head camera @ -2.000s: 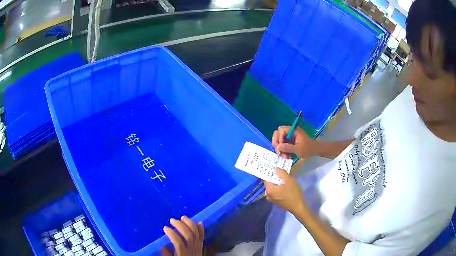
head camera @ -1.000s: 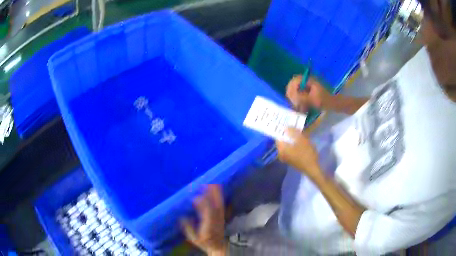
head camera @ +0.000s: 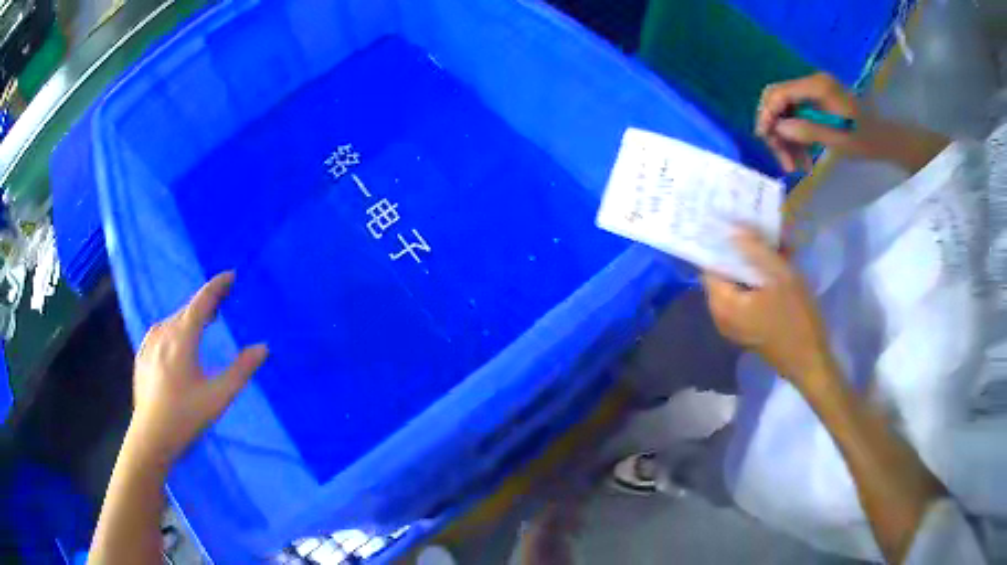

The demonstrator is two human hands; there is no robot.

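Note:
A large blue tote [head camera: 497, 381] lies in front of me, tilted in view, with white lettering on its bare floor. My left hand [head camera: 188, 370] is at its left wall, fingers spread and empty. A blurred, skin-toned patch shows at the bottom edge; I cannot tell if it is my right hand. Another person's hand [head camera: 773, 315] holds a white printed card [head camera: 657, 204] over the tote's right corner. Their other hand [head camera: 812, 121] holds a green-teal pen [head camera: 823, 116] away from the card.
White units [head camera: 342, 546] show below the tote's near corner, partly hidden. Blue sheets [head camera: 75, 210] lie at the left. More blue sheets [head camera: 817, 33] stand at the upper right. The person in a white shirt [head camera: 872, 331] stands close at the right. A shoe [head camera: 635, 472] shows below.
My left hand has come into view at the tote's left side. The right hand has left the near rim. The other person's pen has moved off the card. The view has shifted.

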